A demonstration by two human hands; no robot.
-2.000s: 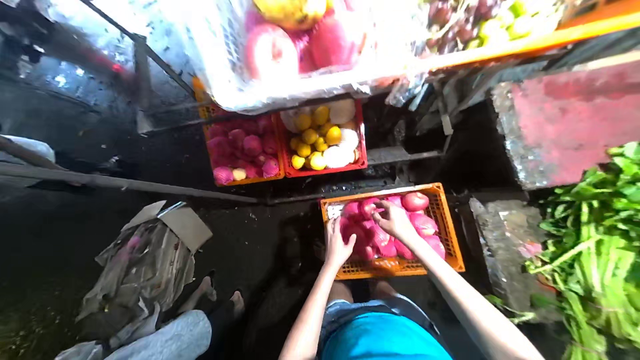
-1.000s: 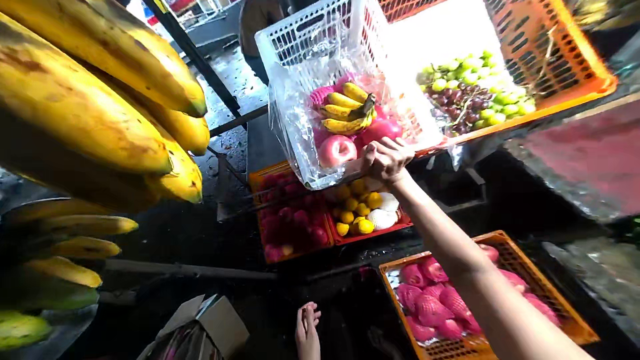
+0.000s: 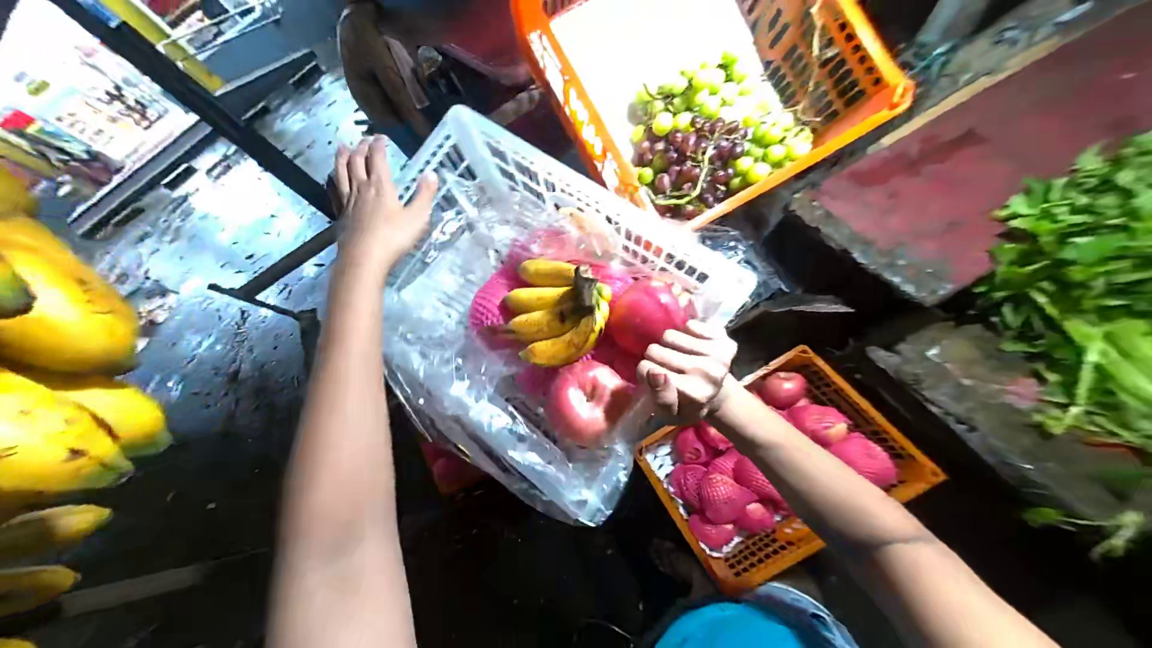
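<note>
A white plastic crate (image 3: 531, 166), lined with clear plastic film (image 3: 450, 360), holds a small bunch of bananas (image 3: 562, 315) on apples (image 3: 589, 400), some in pink foam netting. My right hand (image 3: 688, 369) is curled over the crate's near right edge, beside a red apple (image 3: 643, 315); the fingers close on the rim or its film, which of the two I cannot tell. At the far left corner, my left hand (image 3: 382, 202) is spread with fingers apart, close to the rim; contact is unclear. Lower right, an orange crate (image 3: 774, 553) holds netted pink fruit (image 3: 724, 495).
Behind stands an orange crate (image 3: 562, 90) with green and dark grapes (image 3: 711, 135). Large yellow bananas (image 3: 54, 315) hang at left. Leafy greens (image 3: 1080, 297) lie right, near a red-topped slab (image 3: 972, 153). A dark metal bar (image 3: 198, 99) crosses the upper left, over wet ground.
Both hands were at the lower orange crate two seconds ago. My right hand then went to the white crate's edge; my left hand has since risen to its far left corner. The view has shifted.
</note>
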